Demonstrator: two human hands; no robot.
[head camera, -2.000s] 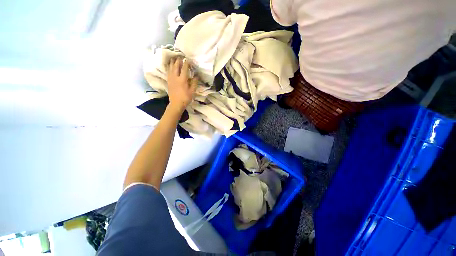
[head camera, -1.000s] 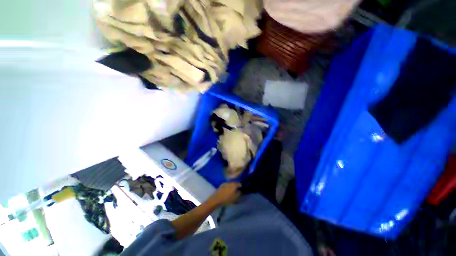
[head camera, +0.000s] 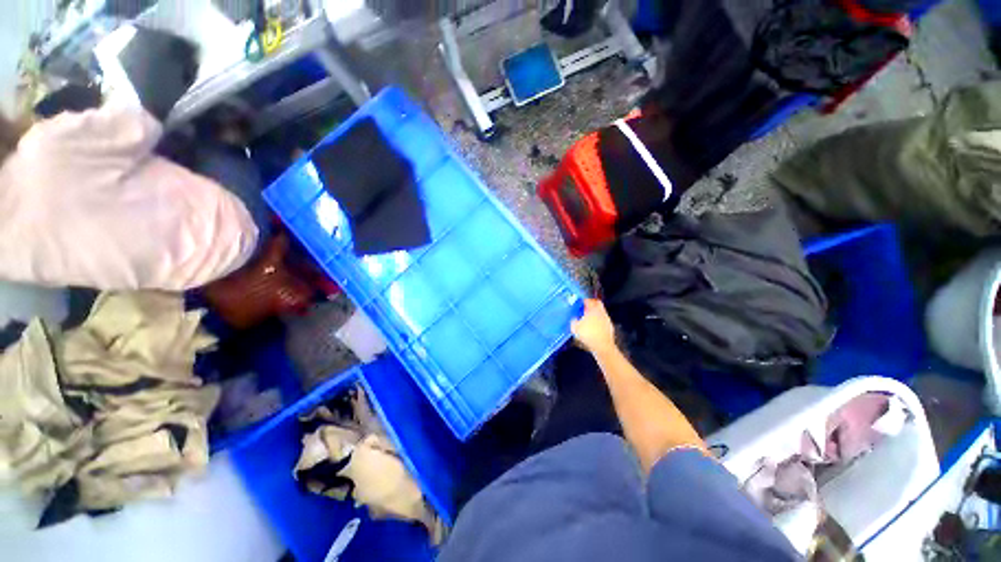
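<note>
My right hand (head camera: 594, 328) grips the near right corner of an upturned blue plastic crate (head camera: 472, 263), in the middle of the view. A black fabric piece (head camera: 379, 192) lies on the crate's flat surface. My left hand is not in view. An open blue crate (head camera: 258, 472) stands at the lower left, with beige fabric pieces (head camera: 379, 472) inside it. A heap of beige cut pieces (head camera: 143, 406) lies at the left edge on a white surface.
A seated person in a pink top (head camera: 121, 209) is at the left. A red stool (head camera: 587, 198) with black cloth, dark cloth heaps (head camera: 724, 291) and a white trough (head camera: 900, 472) are at the right. A machine stand with a blue pedal (head camera: 532, 72) is at the top.
The view has swung right, away from the beige heap. My left hand, earlier on that heap and then low by the open crate, has left view. My right hand now holds the upturned crate.
</note>
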